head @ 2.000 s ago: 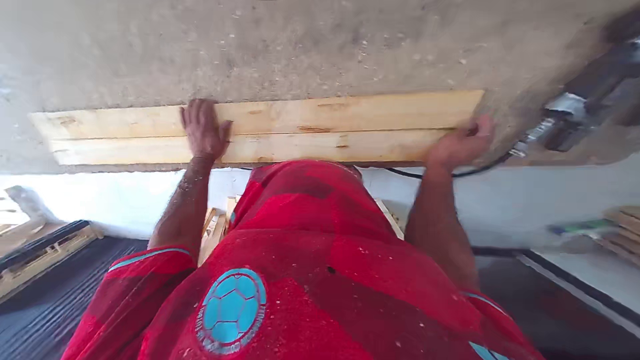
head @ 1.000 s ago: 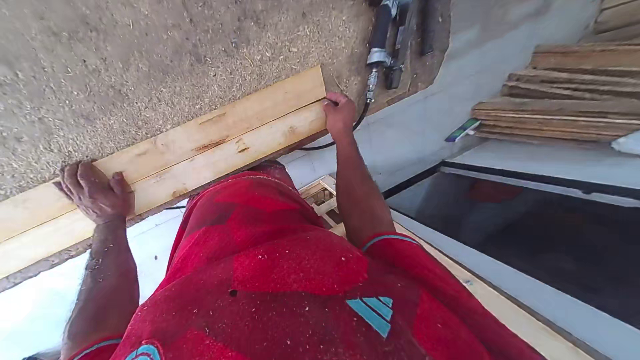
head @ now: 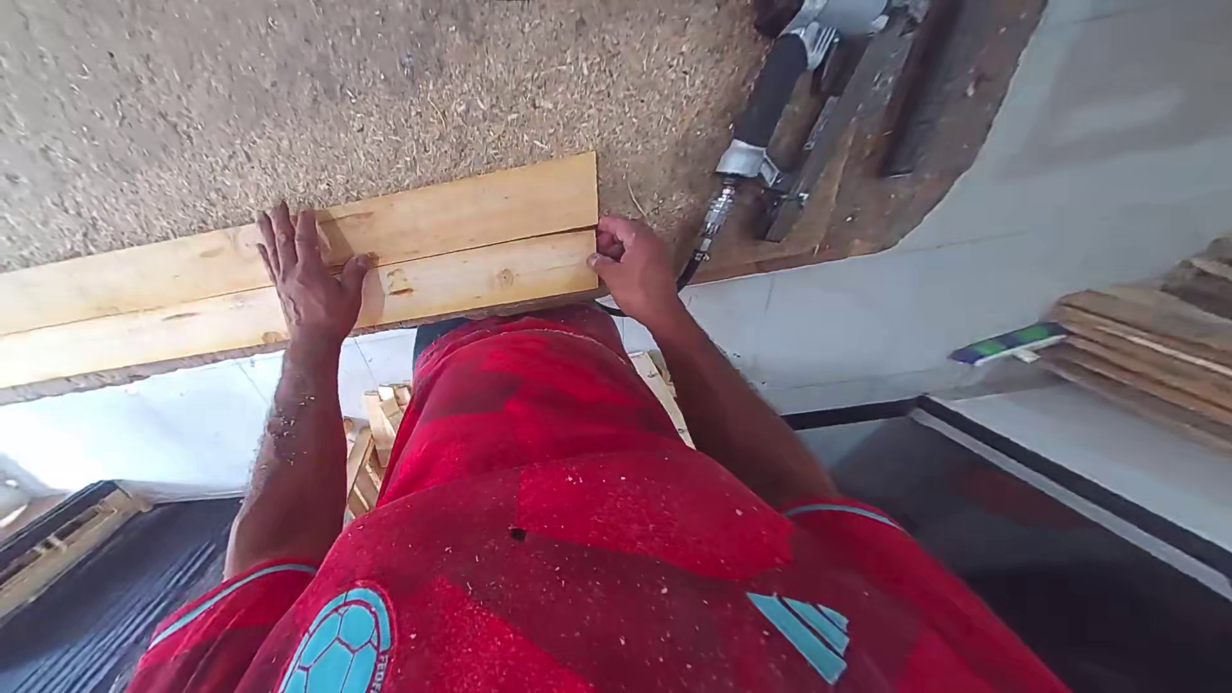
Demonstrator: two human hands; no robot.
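Note:
Two pale wooden boards lie side by side along the near edge of the workbench: the far board (head: 481, 206) and the near board (head: 491, 274). A thin dark seam runs between them. My left hand (head: 313, 279) rests flat across both boards with its fingers spread. At the boards' right ends, my right hand (head: 635, 265) touches the end edges near the seam with thumb and bent fingers. Their left ends lie outside the view. A pneumatic nail gun (head: 770, 106) with a hose fitting lies on the bench to the right of my right hand.
Sawdust and wood shavings cover the workbench top (head: 404, 106). A dark hose (head: 689, 272) runs from the tool past my right wrist. Stacked boards (head: 1145, 356) and a brush-like green and blue item (head: 1009, 343) are at the far right. Wood pieces (head: 371, 462) lie below the bench.
My left hand has shifted along the boards, closer to their right ends than a second ago. My right hand remains at those ends. The view has turned noticeably.

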